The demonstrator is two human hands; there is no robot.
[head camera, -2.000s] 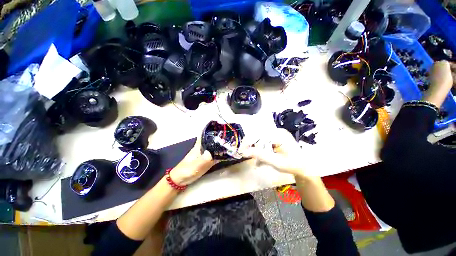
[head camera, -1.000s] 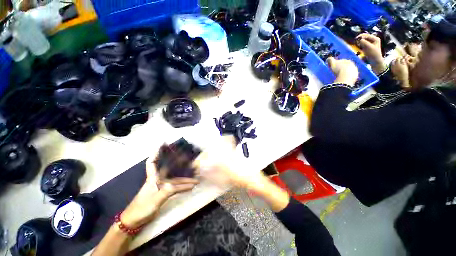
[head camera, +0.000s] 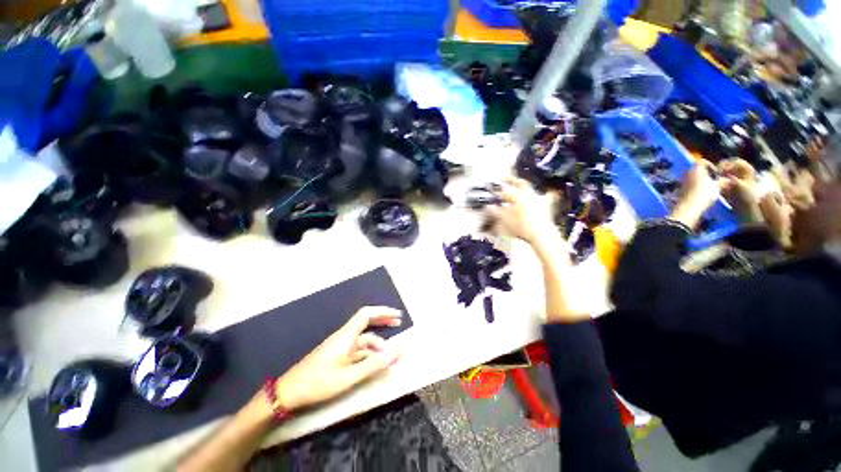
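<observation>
My left hand (head camera: 346, 361) is over the right end of the black mat (head camera: 277, 334), palm down with fingers a little curled and apart, with nothing seen in it. My right hand (head camera: 524, 214) is stretched forward, blurred, its fingertips at a small silvery-white part (head camera: 483, 194) on the bench. I cannot tell whether it grips it. A pile of small black plastic pieces (head camera: 476, 265) lies between my hands. A rounded black housing (head camera: 391, 223) stands behind the pile. Two glossy-faced units, one on the left (head camera: 74, 398) and one on the right (head camera: 168, 371), stand on the mat.
Black shells (head camera: 309, 152) are heaped at the back. Wired subassemblies (head camera: 579, 189) lie right of my right hand, by the metal post (head camera: 556, 69). A coworker's dark sleeve (head camera: 678, 295) and a blue bin (head camera: 645, 161) are close on the right. Another black unit (head camera: 155, 297) stands behind the mat.
The black housing with wires that my left hand held is no longer in it. My right hand has moved forward to the silvery-white part. The camera view has turned and shifted.
</observation>
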